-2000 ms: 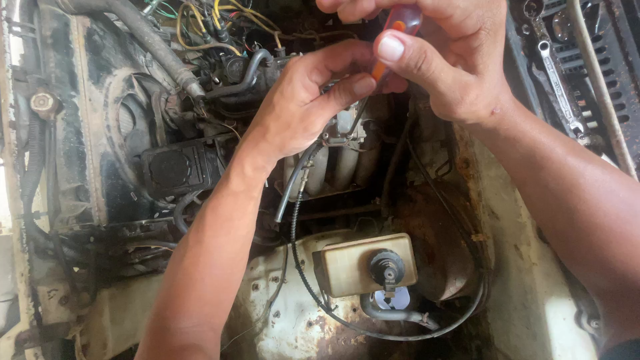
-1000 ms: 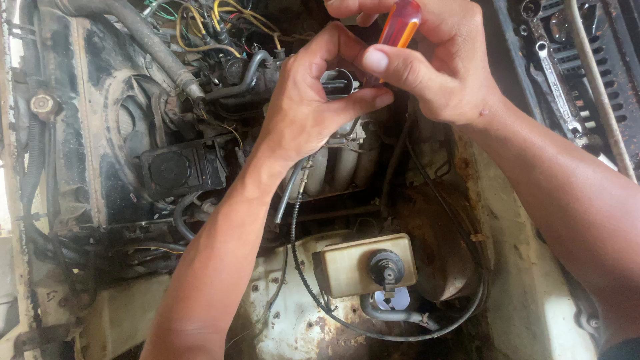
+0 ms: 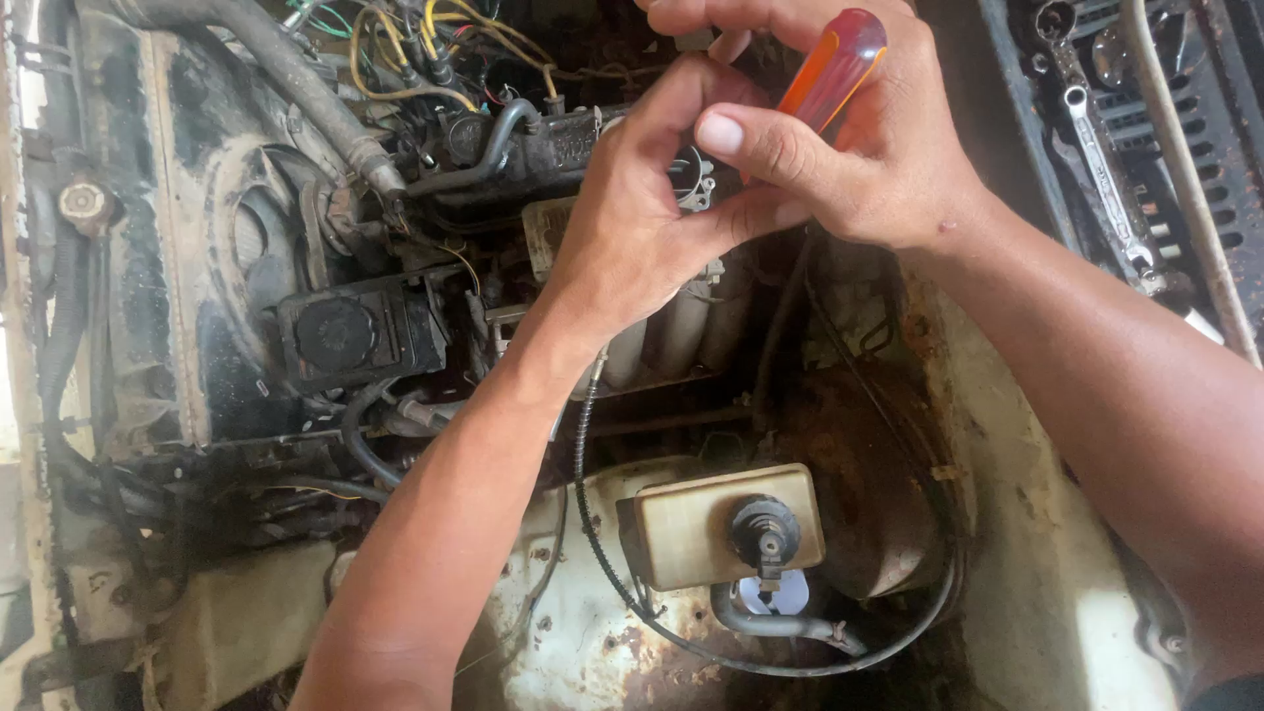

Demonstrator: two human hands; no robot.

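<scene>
My right hand (image 3: 839,148) is wrapped round the red and orange handle of a screwdriver (image 3: 834,69) at the upper middle, its thumb pointing left. Close against it, my left hand (image 3: 671,178) curls its thumb and forefinger around the spot below the handle, where the shaft is mostly hidden. Whether the left fingers grip the shaft cannot be told. A metal carburetor or throttle part (image 3: 699,183) shows between the hands, over the engine's intake manifold (image 3: 681,336). Beneath the left wrist a black cable (image 3: 588,474) runs down.
A fluid reservoir (image 3: 731,523) with a black cap sits at lower middle beside a rusty round brake booster (image 3: 879,494). Combination wrenches (image 3: 1106,178) lie at the right near a grey hose (image 3: 1185,168). A thick radiator hose (image 3: 306,89) and yellow wires (image 3: 395,59) are upper left.
The screwdriver handle has tilted and more of it shows above my right thumb than two seconds ago. My left hand has shifted slightly, with its fingers curled nearer the right hand.
</scene>
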